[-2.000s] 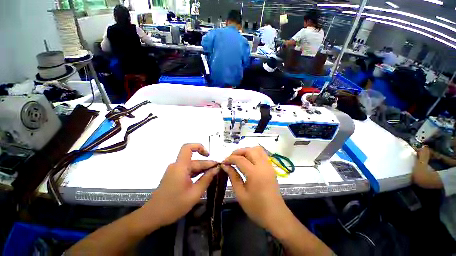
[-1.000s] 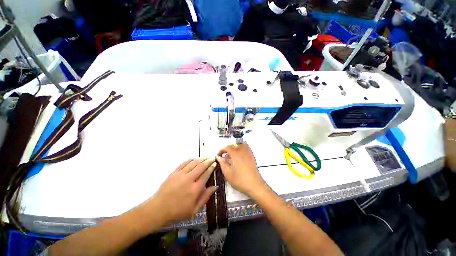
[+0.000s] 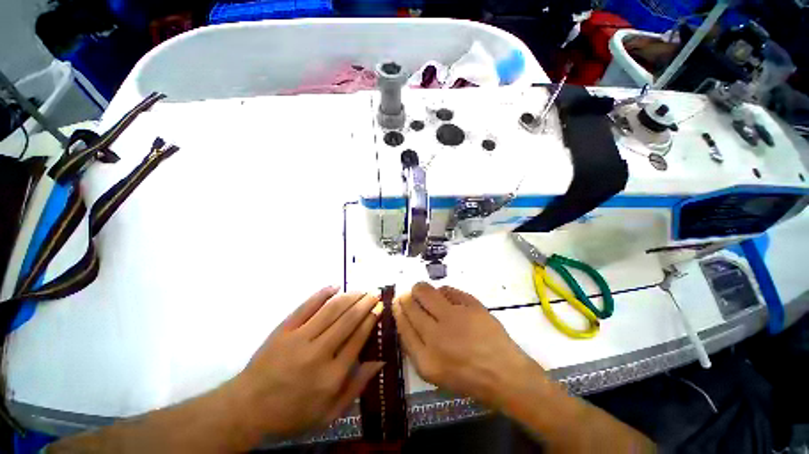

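A dark brown zipper band [image 3: 383, 390] with a pale toothed line lies lengthwise towards me and over the table's front edge. My left hand [image 3: 306, 359] lies flat with its fingertips on the band's left side near its top end. My right hand [image 3: 452, 337] presses its fingertips on the right side of the same end. The end sits just in front of the presser foot area [image 3: 410, 253] of the white sewing machine [image 3: 479, 160]. Whether a separate fabric strip lies under the zipper, I cannot tell.
Snips [image 3: 568, 297] with yellow and green handles lie right of the needle. Waiting zippers [image 3: 89, 239] curl at the left on blue cloth. A black cloth strip [image 3: 594, 160] drapes over the machine head. A white trough [image 3: 222, 58] stands behind the table. A measuring tape [image 3: 621, 374] runs along the front edge.
The view has tilted down and closer. Both hands have gone from pinching the zipper end above the table's front to holding it flat on the table before the needle.
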